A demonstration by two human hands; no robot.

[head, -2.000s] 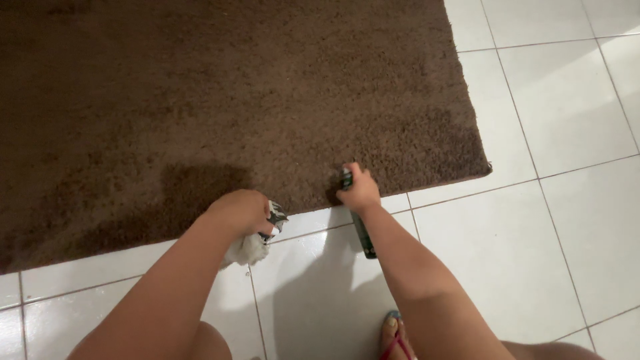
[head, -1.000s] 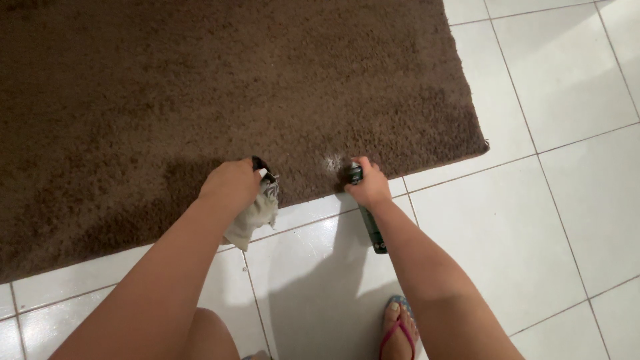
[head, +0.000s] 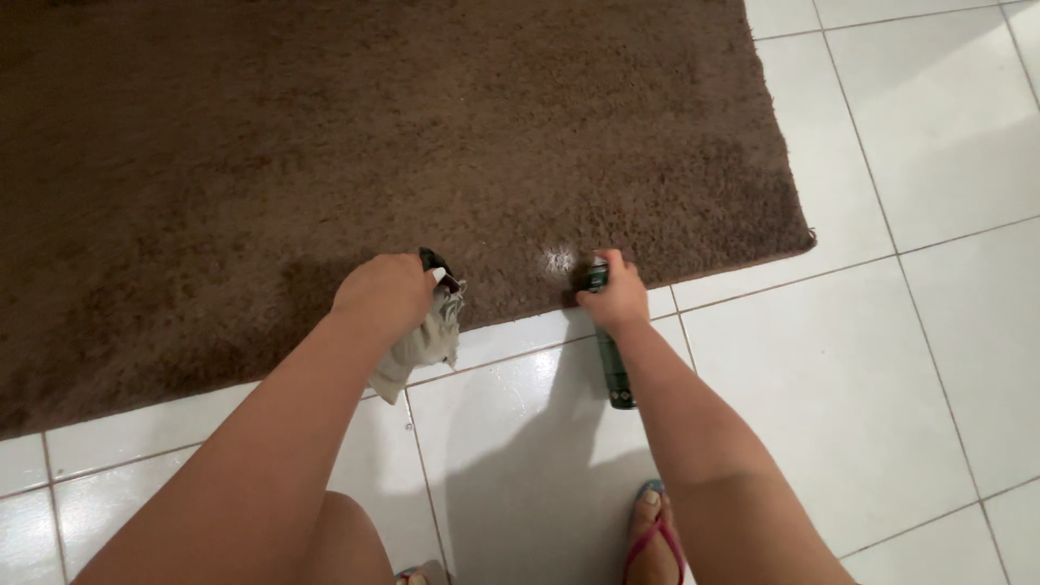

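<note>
My left hand [head: 386,294] grips a frayed whitish cloth [head: 422,341] together with a black item [head: 439,268] whose kind I cannot tell. The cloth hangs over the near edge of a brown shaggy rug [head: 455,162]. To the right, my right hand [head: 615,292] is closed around a dark green spray can [head: 615,366], its top over the rug's edge and its base over the tiles. A small patch of white foam or spray [head: 559,258] lies on the rug just left of the can's top.
White floor tiles [head: 812,390] with dark joints border the rug. A foot in a flip-flop with a pink strap [head: 654,544] stands below my right forearm. Part of another foot [head: 413,577] shows at the bottom edge, beside a bent knee [head: 349,536].
A white patch, not visible two seconds ago, shows on the rug beside the can. My left hand has shifted, and the cloth hangs lower from it than two seconds ago.
</note>
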